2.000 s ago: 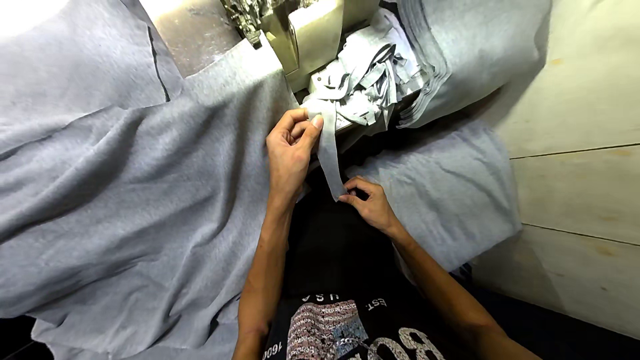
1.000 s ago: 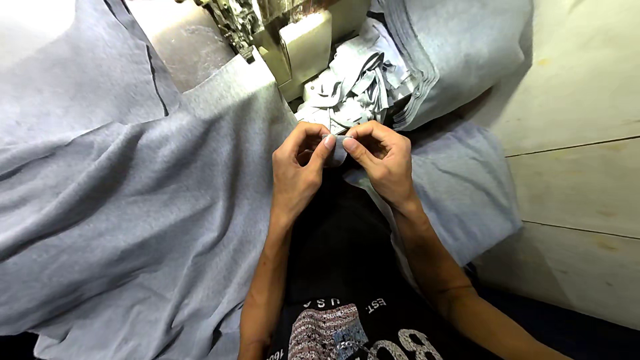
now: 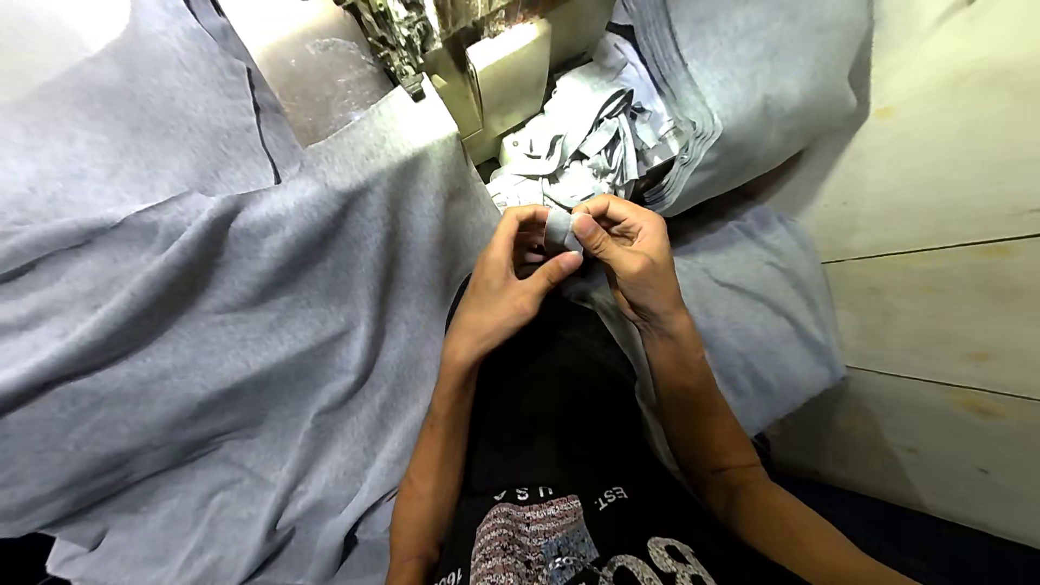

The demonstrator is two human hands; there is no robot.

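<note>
Between my hands is a narrow grey fabric strip [image 3: 559, 229], folded over into a small loop. My left hand [image 3: 512, 284] pinches its lower edge with the thumb, fingers curled behind it. The strip's right side is gripped by the thumb and forefinger of my right hand [image 3: 634, 256]. Just beyond both hands lies a heap of pale fabric strips [image 3: 569, 154] beside a sewing machine [image 3: 508, 77]. A large grey fabric piece [image 3: 325, 309] drapes from the machine down to the left of my left arm.
A folded stack of grey fabric [image 3: 756, 89] hangs at the upper right, beside the heap. Below it more grey cloth [image 3: 747, 309] lies right of my right forearm. Pale wooden boards [image 3: 934, 309] run along the right side. The machine's metal plate [image 3: 313, 73] is at the top left.
The strip hung long between my hands two seconds ago; my right hand has since moved up beside my left, and the strip is now folded into a short loop between the fingers.
</note>
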